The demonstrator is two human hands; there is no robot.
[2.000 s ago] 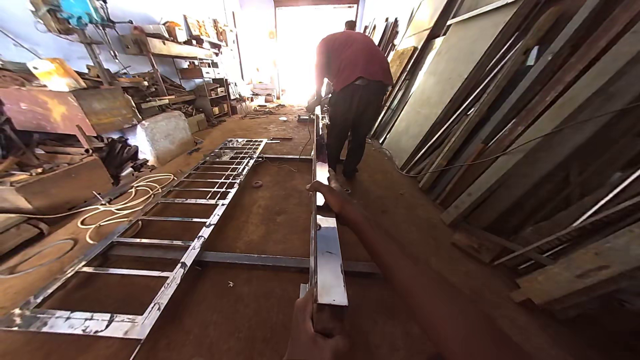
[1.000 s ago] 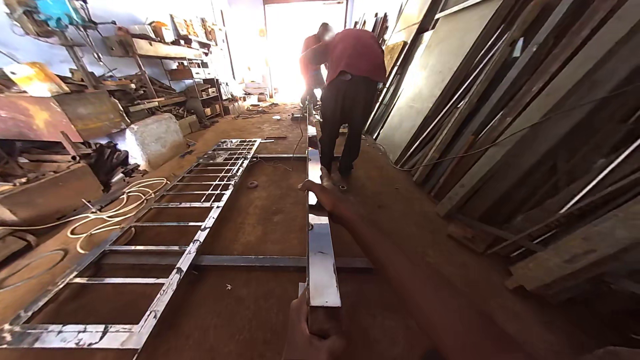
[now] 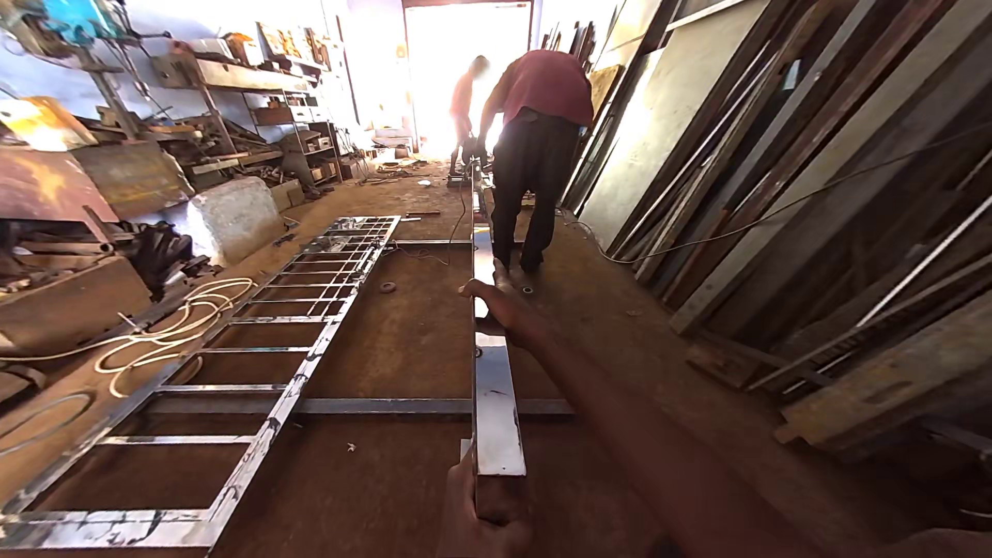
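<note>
A long shiny metal tube (image 3: 497,411) runs away from me down the middle of the view, its near end low at the centre. My left hand (image 3: 479,511) grips it from below at that end. Further along, my right hand (image 3: 500,306) is wrapped over the tube from the right side, the thumb on its left edge. Under the tube a metal crossbar (image 3: 380,406) lies across the floor. To the left rests a welded metal frame with many rungs (image 3: 291,391). At the tube's far part a bent-over person in a red shirt (image 3: 546,89) stands on its right side.
Another person (image 3: 463,101) is near the bright doorway. Coiled pale hose (image 3: 167,337) lies left of the frame. Shelves with metal parts (image 3: 248,77) line the left wall. Long metal bars and panels (image 3: 744,155) lean along the right wall, with a thin cable (image 3: 697,242) before them.
The person in the red shirt has bent further over, and the second person has come into view beyond, at the left. Both my hands stay on the tube.
</note>
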